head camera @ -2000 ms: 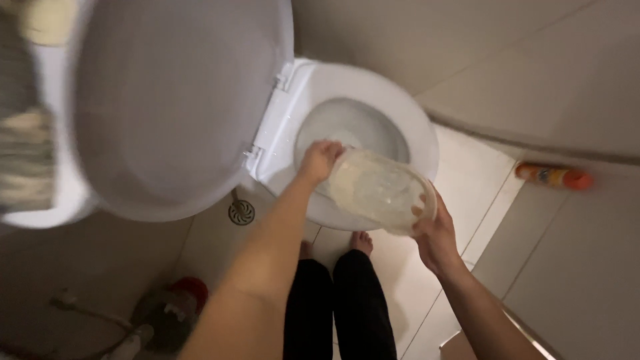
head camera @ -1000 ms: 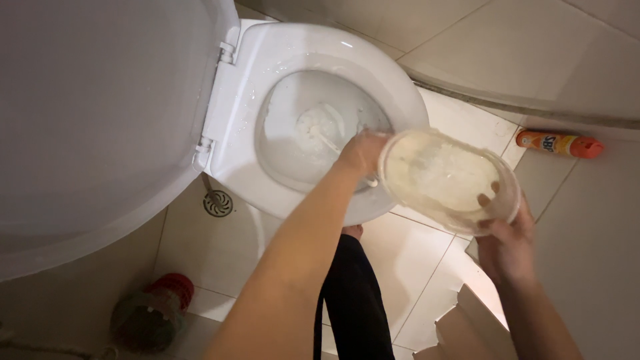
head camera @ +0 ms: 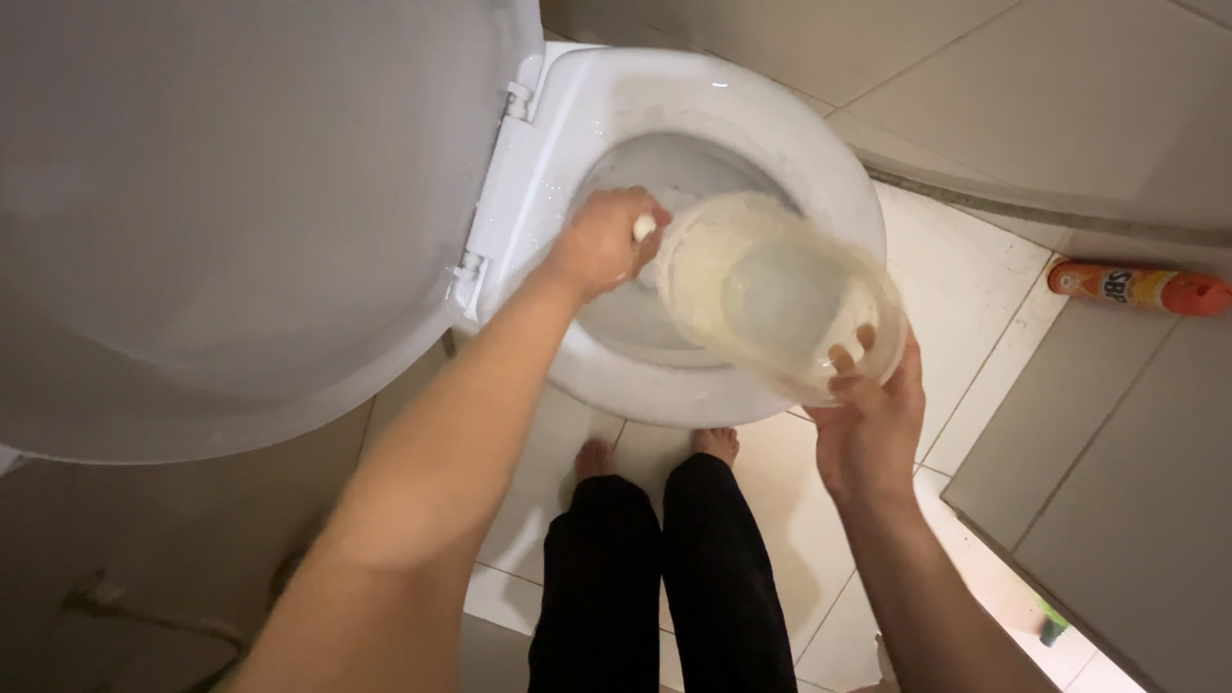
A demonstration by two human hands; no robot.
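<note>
Over the bowl of a white toilet [head camera: 837, 183], my left hand [head camera: 611, 241] is closed around a white handle, whose far end is hidden by the hand and the container. My right hand [head camera: 866, 414] grips the lower right end of a translucent plastic container [head camera: 770, 289], with fingertips showing through its wall. The container is tilted above the right part of the bowl, and its contents are blurred. The raised toilet lid [head camera: 241, 212] fills the upper left, joined to the toilet by white hinges.
An orange spray can [head camera: 1136, 287] lies on its side at the right, by the wall edge. Below the toilet are my bare feet on light floor tiles [head camera: 972, 308]. A thin hose [head camera: 164, 624] shows dimly at the lower left.
The container has moved left from beside the toilet rim to over the bowl, in my right hand. My left hand is further left relative to the bowl.
</note>
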